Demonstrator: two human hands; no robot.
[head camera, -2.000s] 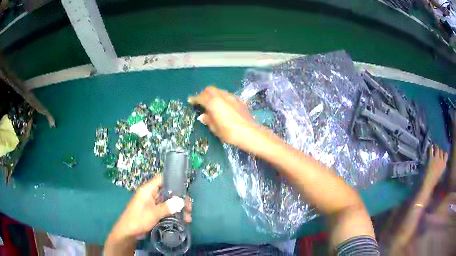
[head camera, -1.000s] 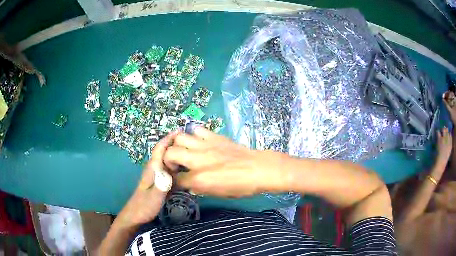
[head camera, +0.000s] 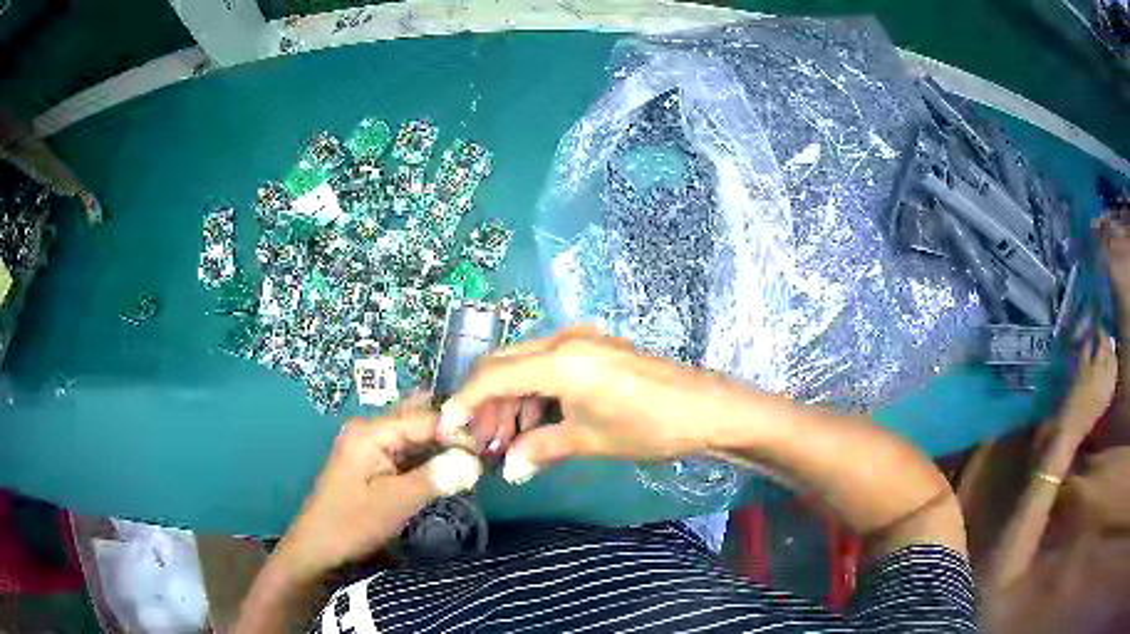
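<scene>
A grey handle housing (head camera: 471, 337) points away from me, its dark round head (head camera: 447, 528) near my lap. My left hand (head camera: 372, 483) is closed around the housing's middle, with a white cot on the thumb. My right hand (head camera: 558, 403) is bent over the housing, thumb and fingers close together at its middle. A small dark piece seems to show between those fingers, too small and blurred to name. The pile of green circuit boards (head camera: 359, 266) lies just beyond the hands, with one white-faced board (head camera: 374, 380) at its near edge.
A large clear parts bag (head camera: 793, 223) with many tiny grey parts lies right of the boards. Loose grey housings (head camera: 991, 235) are piled beyond it. Another person's arm (head camera: 1053, 464) is at the right edge. An open box (head camera: 19, 235) stands far left. A pale rail (head camera: 409, 22) runs behind.
My right hand reached beyond the board pile two seconds ago and is now at the housing. Since one second ago its fingers have opened somewhat and more of the housing's far end shows.
</scene>
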